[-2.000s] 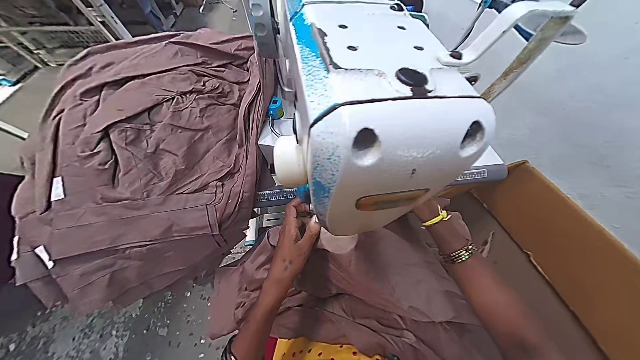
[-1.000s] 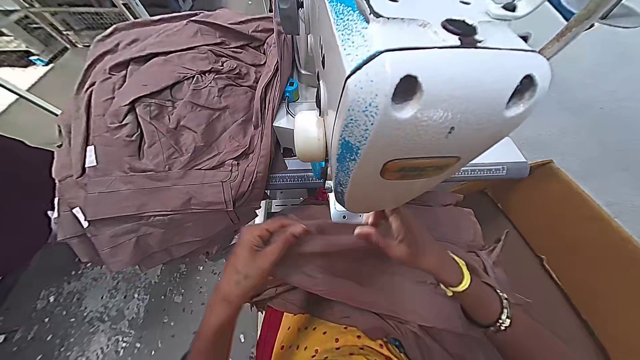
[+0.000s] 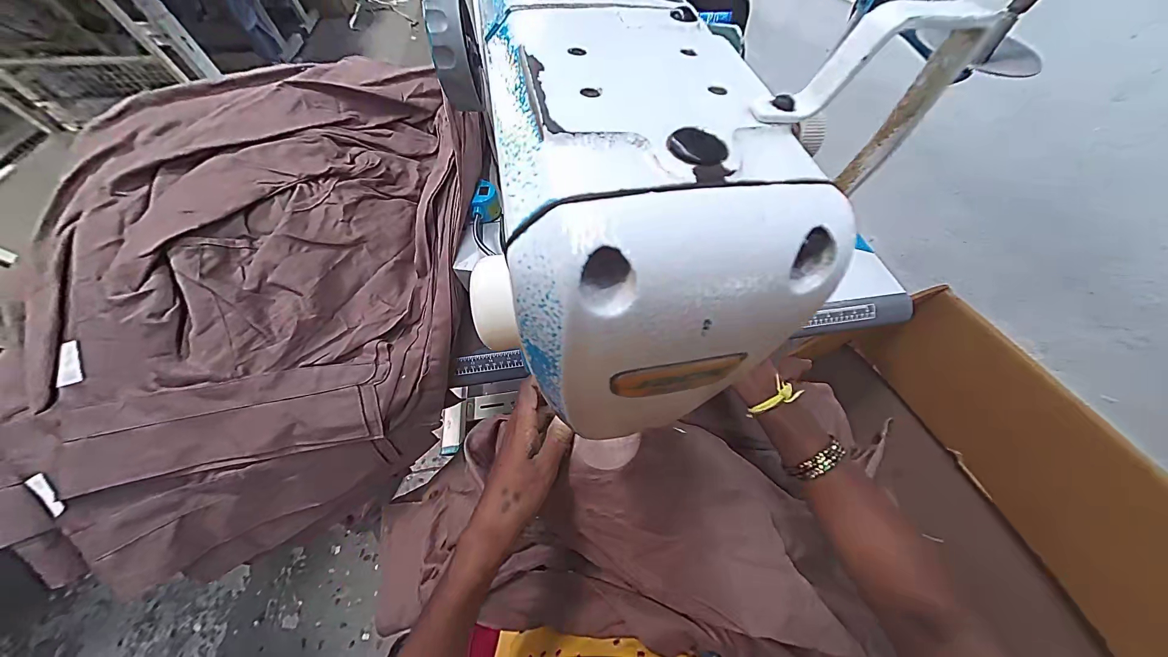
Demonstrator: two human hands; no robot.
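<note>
The white head of an industrial sewing machine [image 3: 675, 301] fills the middle of the view. Below it, a brown fabric garment piece [image 3: 675, 529] spreads over my lap. My left hand [image 3: 529, 447] is at the left underside of the machine head, thumb and fingers on the cloth edge; the fingertips are partly hidden. My right hand [image 3: 771, 379], with a yellow thread at the wrist, reaches behind the right side of the head. Its fingers are mostly hidden, so its hold on the cloth cannot be told. The needle area is out of sight.
A large pile of brown garments [image 3: 255, 274] lies at the left, touching the machine side. A brown cardboard panel [image 3: 1022, 438] borders the right. A white thread-stand arm [image 3: 876, 55] rises behind. The speckled floor [image 3: 301, 584] shows at lower left.
Both hands were in front of the machine head one second ago, over the cloth; now they are at its left and right sides, further under it. The view has shifted.
</note>
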